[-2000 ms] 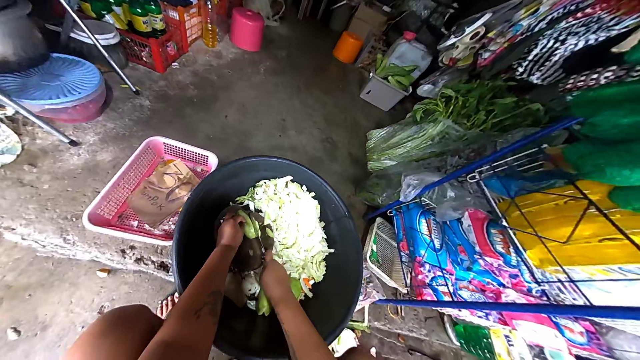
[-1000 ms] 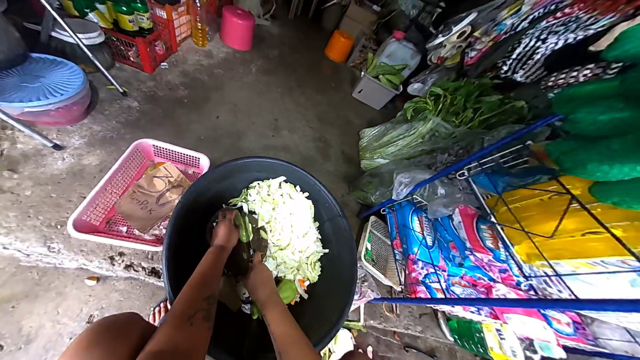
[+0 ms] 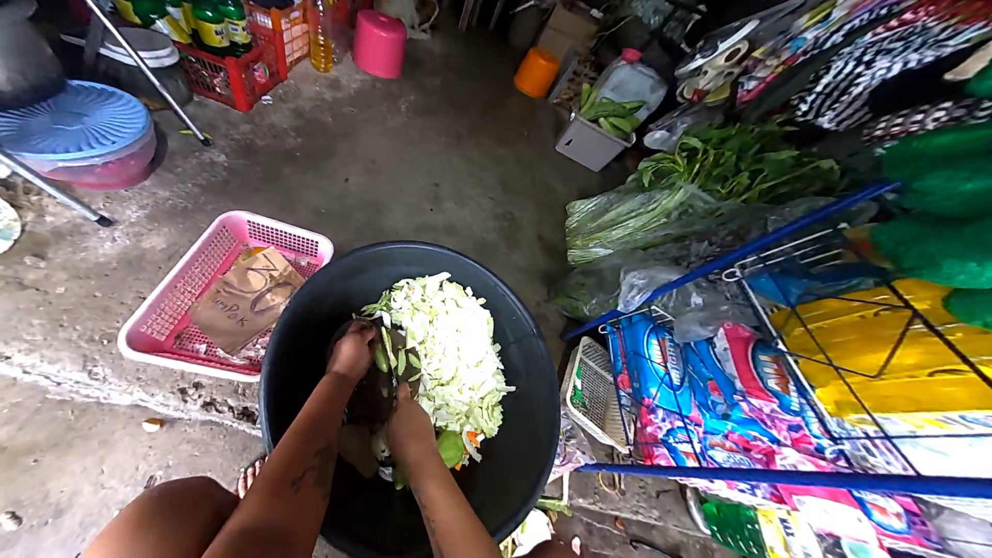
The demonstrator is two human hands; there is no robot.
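Note:
A large black plastic tub (image 3: 535, 341) stands between my knees. Shredded pale cabbage (image 3: 453, 349) is heaped along its right side. My left hand (image 3: 353, 353) is at the tub's left inside, its fingers closed at the edge of a dark, rounded surface with green vegetable slices (image 3: 391, 356) on it. Just below and right of those slices is my right hand (image 3: 409, 426), fingers curled around something thin that looks like a knife, mostly hidden by the hand. A green vegetable piece (image 3: 451, 448) and orange bits lie beside my right wrist.
A pink basket (image 3: 155, 310) with a written cardboard piece sits left of the tub. To the right are a white basket (image 3: 593, 387), a blue-edged wire rack (image 3: 728, 471) with detergent packs, and bagged leafy greens (image 3: 635, 217). A grey bin (image 3: 590, 143) of green pods stands farther back.
Several slim green slices now lie between my hands, where a longer green piece showed before. Both hands have stayed over the left part of the tub.

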